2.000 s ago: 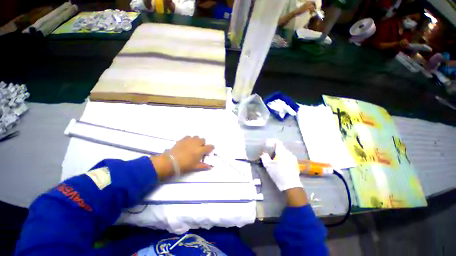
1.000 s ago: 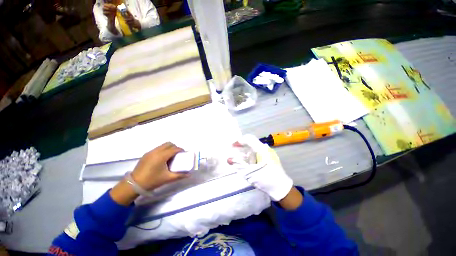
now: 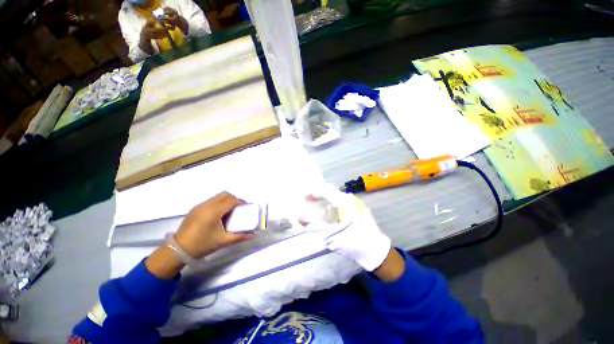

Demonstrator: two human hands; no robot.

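My bare left hand [image 3: 209, 227] grips a light bar near its end; the white end face [image 3: 244, 218] shows beside my fingers. My gloved right hand [image 3: 353, 232] is just right of that end, fingertips around a small pale piece [image 3: 323, 211] that is blurred by glare. A second light bar [image 3: 269, 261] lies below on the white padding sheet [image 3: 229, 301]. The orange electric screwdriver [image 3: 404, 176] lies on the bench beyond my right hand, its black nose close to the glove; I do not see the hand gripping it.
A foam-topped board [image 3: 195, 114] stands behind. A clear screw container [image 3: 317, 125], blue parts tray [image 3: 353, 101], white folded sheet [image 3: 431, 118] and printed sheet [image 3: 522, 121] are at right. Small pieces [image 3: 25, 245] are heaped far left. A person [image 3: 161, 30] is opposite. The black cord [image 3: 499, 208] curves right.
My left hand has raised the bar's end from the padding. My right hand has come left to that end, off the screwdriver's side. The view has turned, and the screwdriver lies farther back.
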